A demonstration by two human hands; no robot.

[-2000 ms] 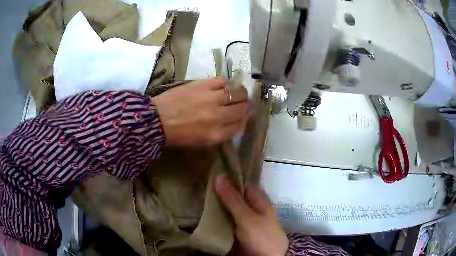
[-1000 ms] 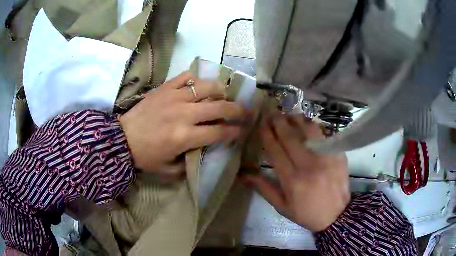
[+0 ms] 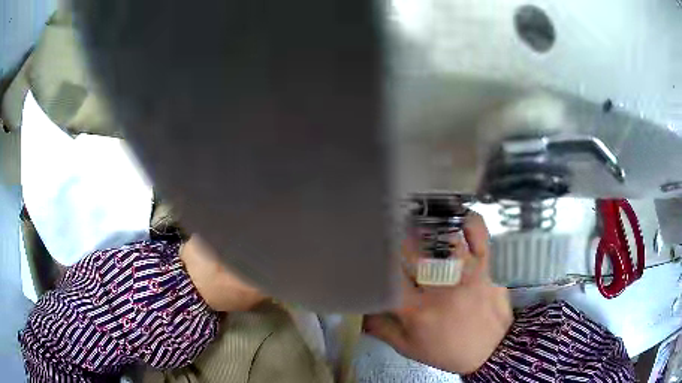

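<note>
The dark end of the sewing machine head (image 3: 262, 135) is very close and covers the middle of the view. My left hand (image 3: 220, 280) shows only its back and wrist; its fingers are hidden behind the head. My right hand (image 3: 449, 322) is behind the tension knobs, palm down, its fingertips partly hidden. The khaki garment (image 3: 262, 348) lies below and between my hands. White pocket cloth (image 3: 86, 191) lies at the left. The presser foot and needle area is hidden.
Red-handled shears (image 3: 619, 250) lie right of my right hand. A pale ribbed tension knob (image 3: 529, 256) with a spring and a smaller knob (image 3: 439, 271) stick out in front of my right hand. More khaki cloth (image 3: 56, 82) is at the upper left.
The view has moved much closer to the machine head, which now hides my left fingers and the cloth at the needle. My right hand has come from the lap-side cloth up beside the needle area.
</note>
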